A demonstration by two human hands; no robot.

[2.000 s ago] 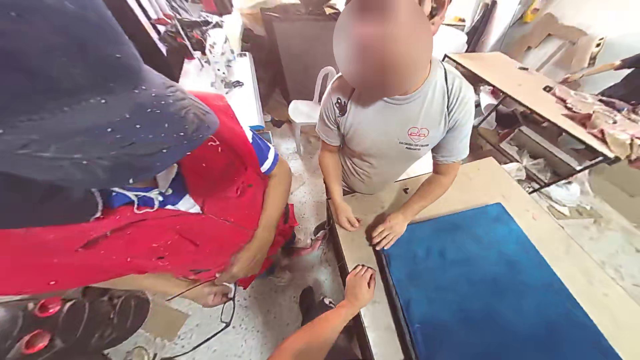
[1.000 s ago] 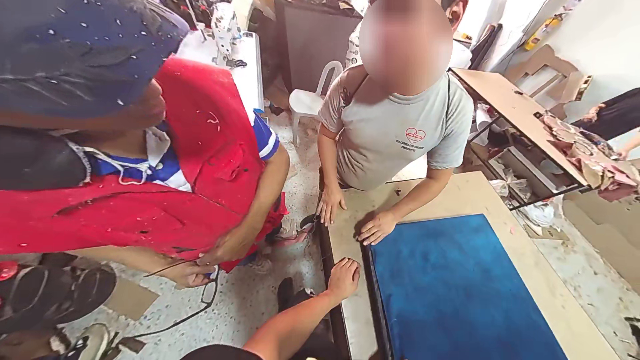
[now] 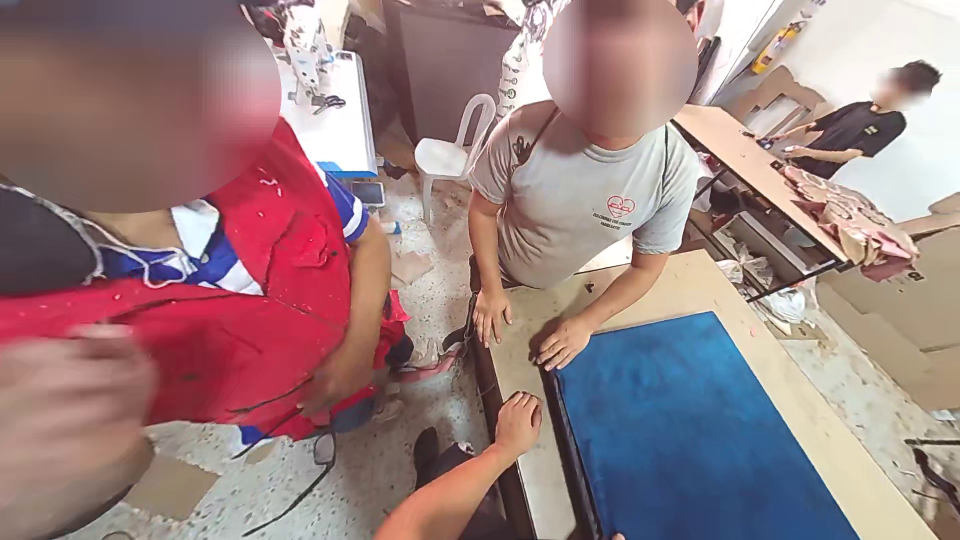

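Observation:
My left hand rests on the near left edge of the wooden worktable, its fingers curled, with nothing seen in it. Beside it lies a large rectangular blue panel or cushion with a dark side edge. At the bottom frame edge a fingertip, apparently of my right hand, shows by the blue piece; the rest is out of view. A person in a grey T-shirt stands across, one hand on the blue piece's corner and the other on the tabletop.
Close on the left is a person in a red apron, one hand blurred, with eyeglasses hanging near the other. Behind stand a white plastic chair and a white sewing table. Another person is at a bench.
The apron wearer has turned this way, and one of their hands has come up, blurred. The person at the far bench has come more fully into view. My left hand stays on the table edge.

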